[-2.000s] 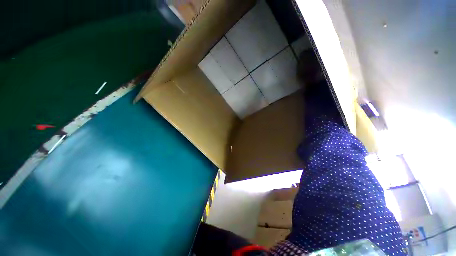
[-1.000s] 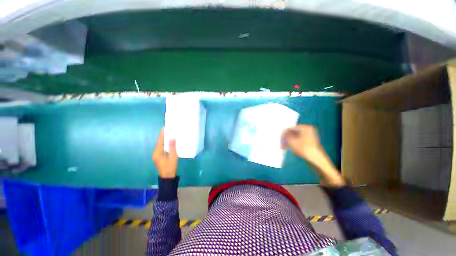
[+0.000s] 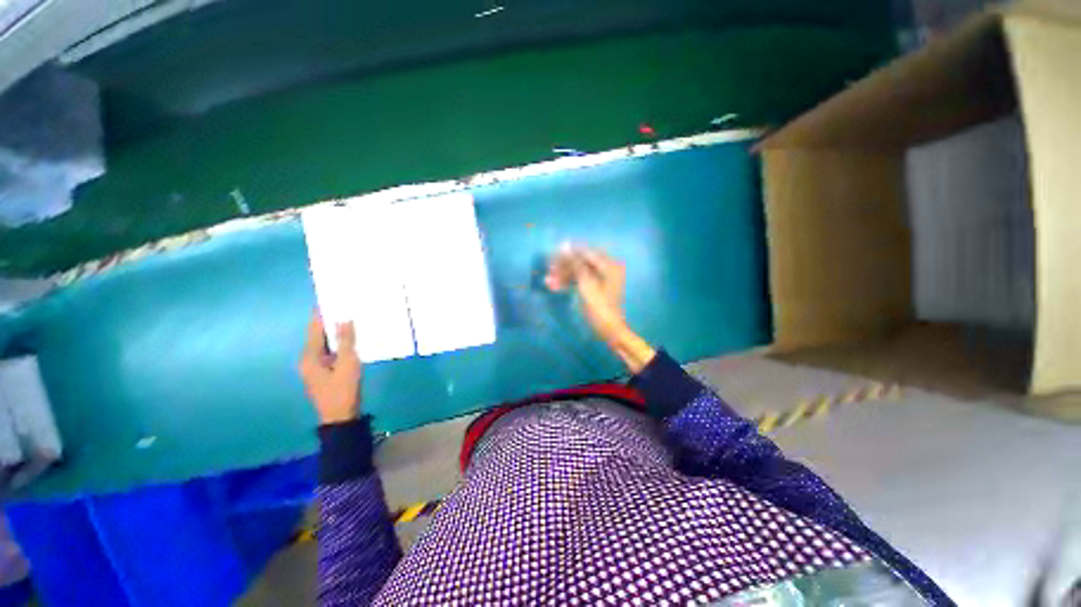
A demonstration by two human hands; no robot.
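Note:
Two white retail boxes [image 3: 403, 267] lie side by side and touching on the teal bench, a thin seam between them near the front edge. My left hand [image 3: 332, 370] is at the near left corner of the left box, thumb and fingers apart around its edge. My right hand [image 3: 589, 285] is over the bench to the right of the boxes, apart from them, with fingers bent and blurred; I cannot tell whether it holds anything.
An open brown shipping carton [image 3: 836, 255] stands at the right with white boxes inside. A blue bin [image 3: 160, 540] is below the bench at the left. Grey-white boxes [image 3: 26, 409] are at the far left. A dark green belt [image 3: 391, 113] runs behind the bench.
The right white box, tilted and apart a second ago, is now straight against the left one. My right hand has come off it. Two seconds ago an arm reached into the carton.

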